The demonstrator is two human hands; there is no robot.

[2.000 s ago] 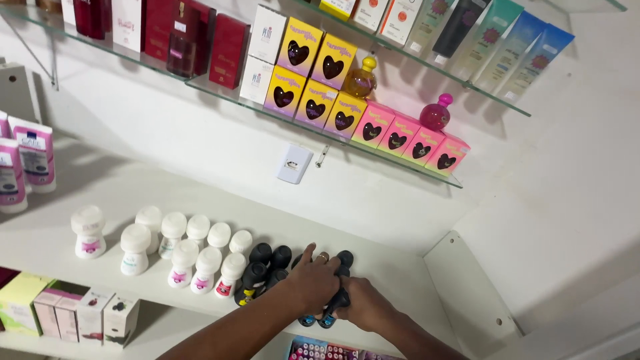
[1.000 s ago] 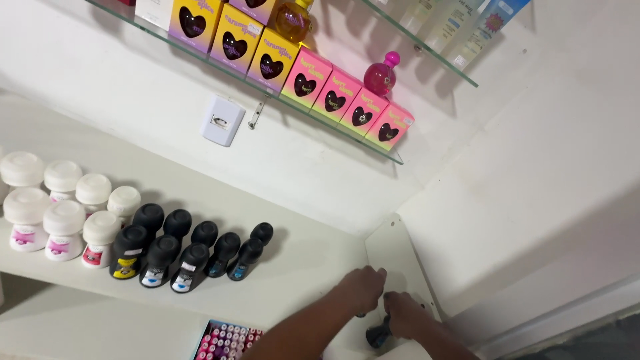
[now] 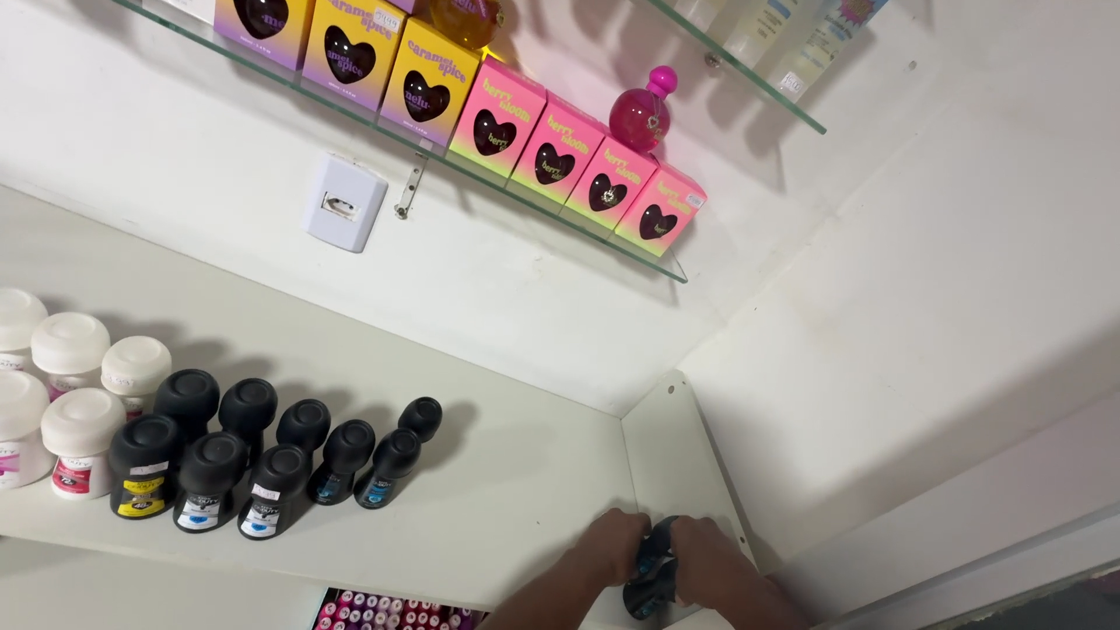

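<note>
Near the right end of the white shelf, my left hand (image 3: pixel 615 547) and my right hand (image 3: pixel 707 560) are close together around black roll-on deodorant bottles (image 3: pixel 649 595). At least two bottles show between the hands, one partly covered by the fingers. My left hand grips from the left side, my right hand from the right. Further left stand several black roll-on deodorants (image 3: pixel 275 490) in two uneven rows, caps up, some with blue or yellow labels. Beside them at the far left are white-capped roll-on deodorants (image 3: pixel 83 437).
A white end panel (image 3: pixel 678 455) rises beside the hands. Above, a glass shelf (image 3: pixel 525 194) holds pink and yellow perfume boxes (image 3: pixel 499 122) and a pink perfume bottle (image 3: pixel 641 114). A wall socket (image 3: pixel 345 205) sits below it. Lower down is a case of small pink-capped items (image 3: pixel 394 612).
Both hands have moved right, away from the row of black deodorants, to the end panel. The view has shifted right and closer.
</note>
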